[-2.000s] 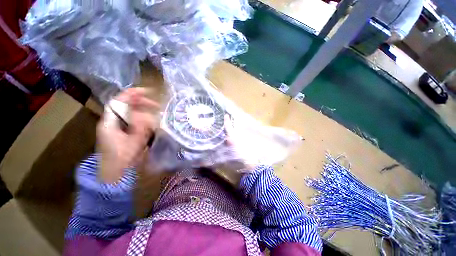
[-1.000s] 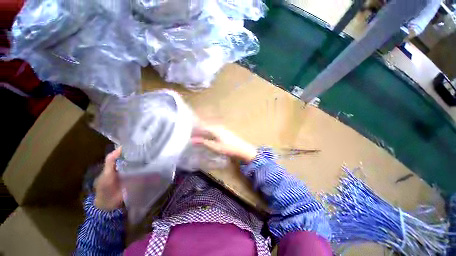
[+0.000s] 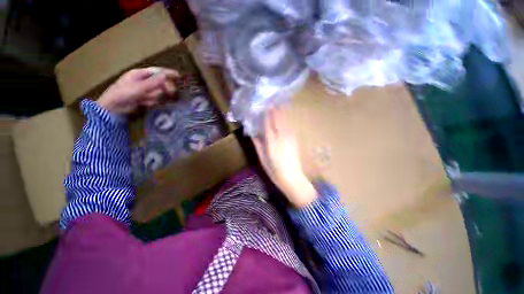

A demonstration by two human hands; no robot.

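My left hand (image 3: 141, 90) is over the open brown carton (image 3: 187, 178), fingers curled; whether it holds anything cannot be told. Round finned housings in clear wrap (image 3: 165, 122) lie in the carton below and right of it. My right hand (image 3: 281, 150) is blurred at the bench's left edge, its fingers at the lower end of a clear plastic bag (image 3: 253, 106); a grip cannot be made out. A round housing with a pale centre (image 3: 267, 50) shows through plastic above that hand.
Crumpled clear bags (image 3: 390, 46) lie across the far side of the cardboard-covered bench (image 3: 368, 155). Dark tweezers (image 3: 405, 242) lie at the lower right. A green surface (image 3: 500, 229) and a grey post (image 3: 494, 185) are at the right. Carton flaps stick out left.
The view has swung left onto the carton. The bagged housing that was between my hands is no longer there. My left hand is now over the carton, my right hand beside the bags.
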